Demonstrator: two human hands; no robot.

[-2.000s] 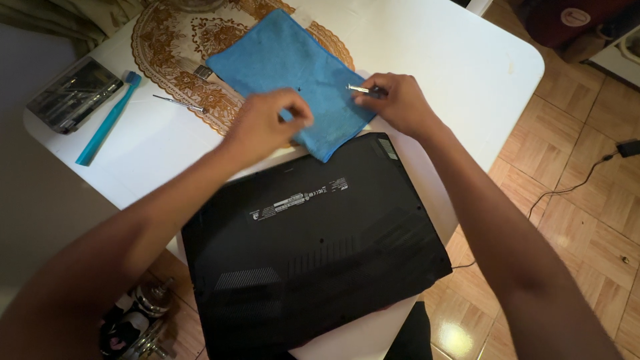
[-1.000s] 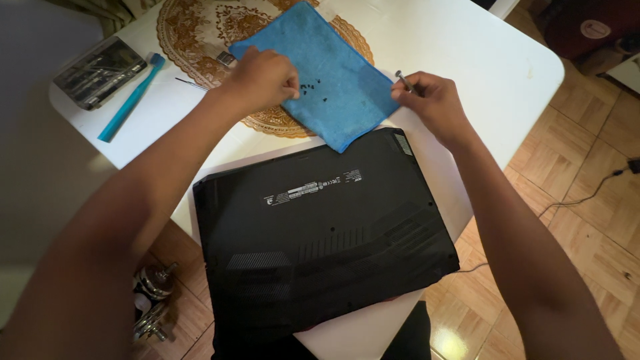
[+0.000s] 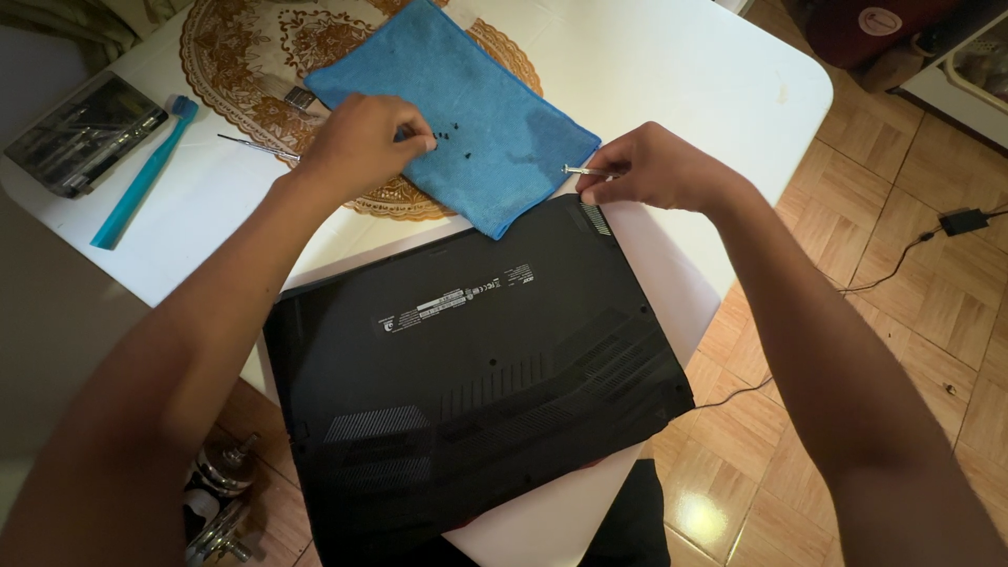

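A black Acer laptop (image 3: 472, 315) lies upside down, its vented bottom cover facing up, at the table's near edge. Beyond it a blue microfiber cloth (image 3: 504, 102) holds several small dark screws (image 3: 445, 135). My left hand (image 3: 374, 142) is over the cloth's left part, thumb and forefinger together beside the screws; whether a screw is between them cannot be told. My right hand (image 3: 642, 169) grips a small metal screwdriver (image 3: 587, 170), pointing left, above the laptop's far right corner. Another thin screwdriver (image 3: 256, 146) lies left of my left hand, its end hidden behind the wrist.
At the left of the white table (image 3: 669, 63) are a clear-lidded tool case (image 3: 87, 134) and a teal toothbrush (image 3: 146, 173). A brown patterned doily (image 3: 236, 71) lies under the cloth. Dumbbells (image 3: 224, 488) stand on the floor at lower left; a cable with a black adapter (image 3: 962, 222) lies right.
My left hand has come down to the screws on the cloth. My right hand, still with the screwdriver, has moved to the laptop's far right corner.
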